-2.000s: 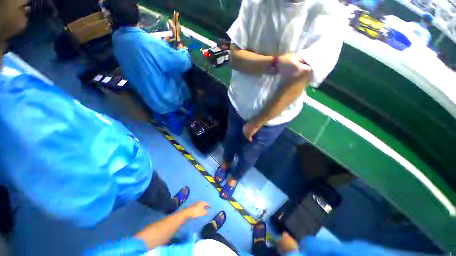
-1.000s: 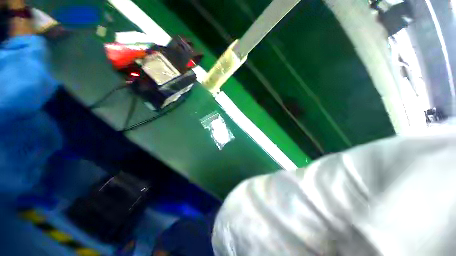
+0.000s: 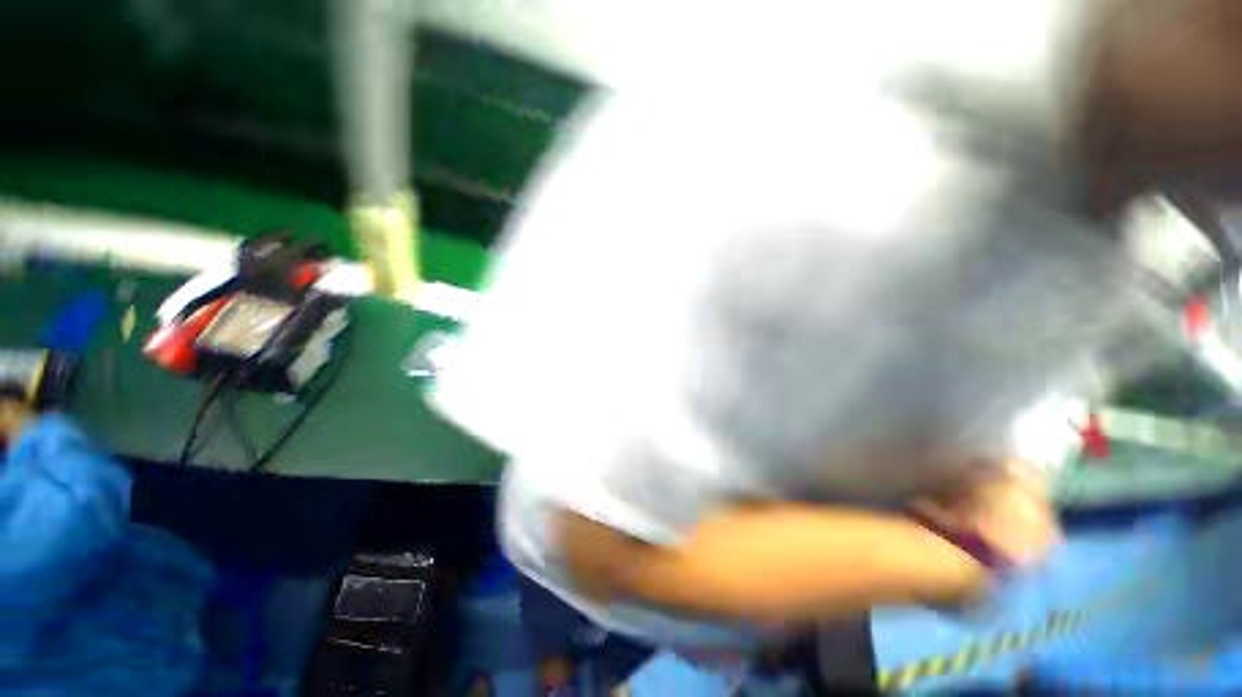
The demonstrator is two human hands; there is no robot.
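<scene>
Neither of my hands is in the picture. A black device with red and white parts (image 3: 252, 327) and dark cables lies on the green bench (image 3: 395, 443) at the left. A small clear plastic bag (image 3: 429, 354) lies on the bench, partly hidden by the person in white. Black stacked trays (image 3: 379, 613) stand low under the bench edge. The view is blurred.
A person in a white shirt (image 3: 817, 313) stands very close in front, forearms folded, hiding much of the bench. A person in a blue smock (image 3: 82, 545) is at the lower left. A pale post (image 3: 375, 123) rises behind the bench. Yellow-black tape (image 3: 1008, 647) marks the floor.
The view has swung and levelled. The person in white now fills the centre, with a forearm showing. The device and bag appear further left. Both my hands, seen two seconds ago, are out of view.
</scene>
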